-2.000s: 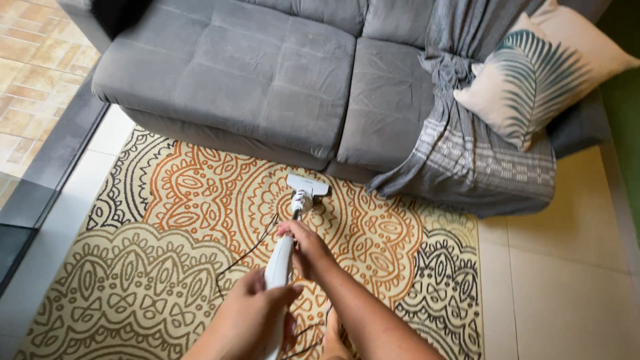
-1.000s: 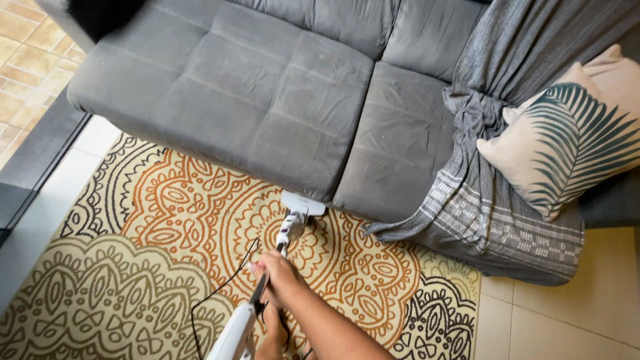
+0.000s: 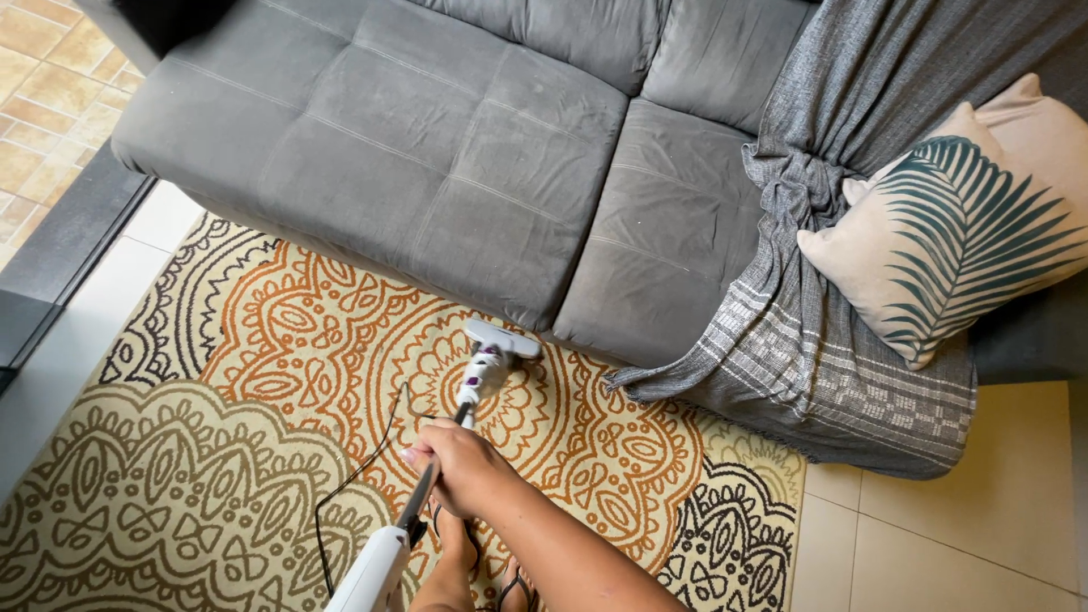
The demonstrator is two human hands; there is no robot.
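My right hand (image 3: 459,466) is closed around the dark tube of a white stick vacuum cleaner (image 3: 371,571). Beyond the hand, its white floor head (image 3: 501,338) rests on the patterned rug (image 3: 280,340), close to the front edge of the grey sofa (image 3: 382,153). The vacuum's body runs out of view at the bottom edge. A thin black cord (image 3: 348,483) lies on the rug to the left of the tube. My left hand is out of view.
A grey woven throw (image 3: 807,340) hangs over the sofa's right end, with a palm-leaf cushion (image 3: 960,229) on it. My feet in flip-flops (image 3: 455,531) are on the rug below my hand. Pale floor tiles (image 3: 952,544) lie at the right, and a dark sill (image 3: 76,229) runs along the left.
My left hand, on the vacuum's handle two seconds ago, has left the view. My right hand has stayed on the tube. Since one second ago, the floor head has drawn back slightly from the sofa.
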